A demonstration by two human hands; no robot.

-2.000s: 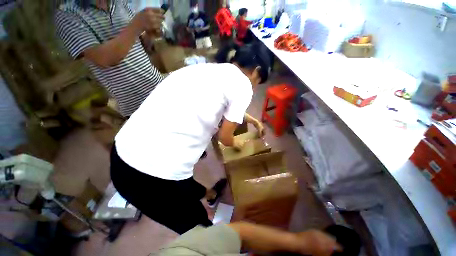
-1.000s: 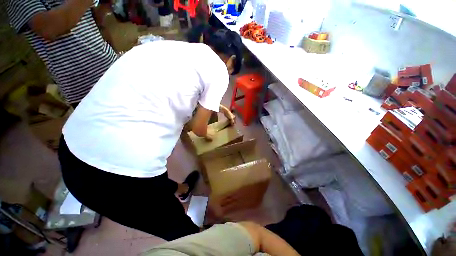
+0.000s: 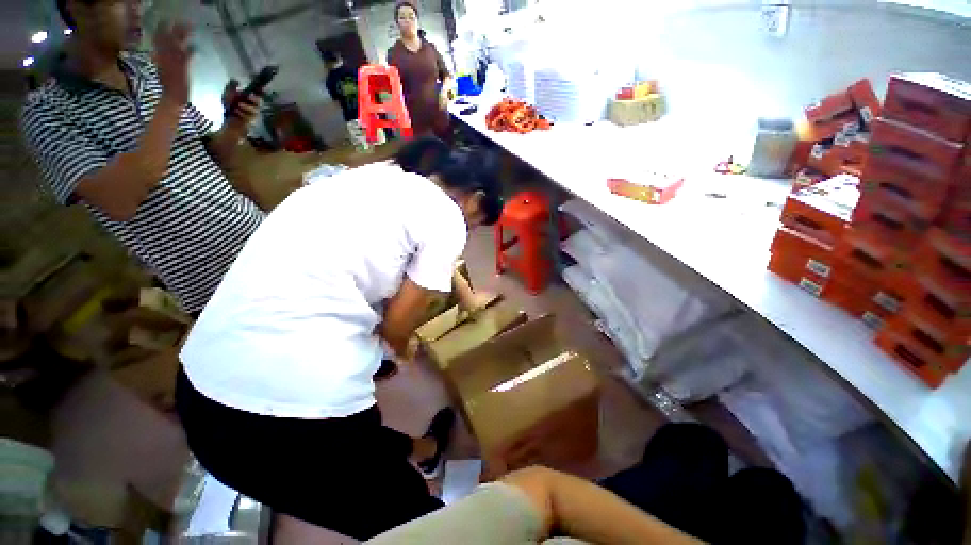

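Note:
Neither of my hands is in the picture. One of my forearms, in a khaki sleeve, crosses the bottom edge, and its hand is cut off. An open brown shipping carton (image 3: 532, 420) stands on the floor in front of me, its flaps raised. Another brown carton (image 3: 468, 332) stands just behind it, under the hands of a bending person in a white shirt. Orange product boxes (image 3: 900, 202) are stacked on the white bench (image 3: 735, 250) at the right. A single orange and white box (image 3: 644, 188) lies farther along the bench.
The bending person (image 3: 319, 287) is close at the left. A person in a striped shirt (image 3: 160, 181) holds a dark phone behind. A red stool (image 3: 524, 243) stands by the bench, with pale bags (image 3: 649, 309) beneath it. Orange cord bundles (image 3: 516, 116) lie on the bench. Dark-clothed knees (image 3: 671, 468) show below.
My hand, visible at the bottom two seconds ago, has left the picture. The view has shifted; a standing person in brown now shows at the back. The bending person remains at the cartons.

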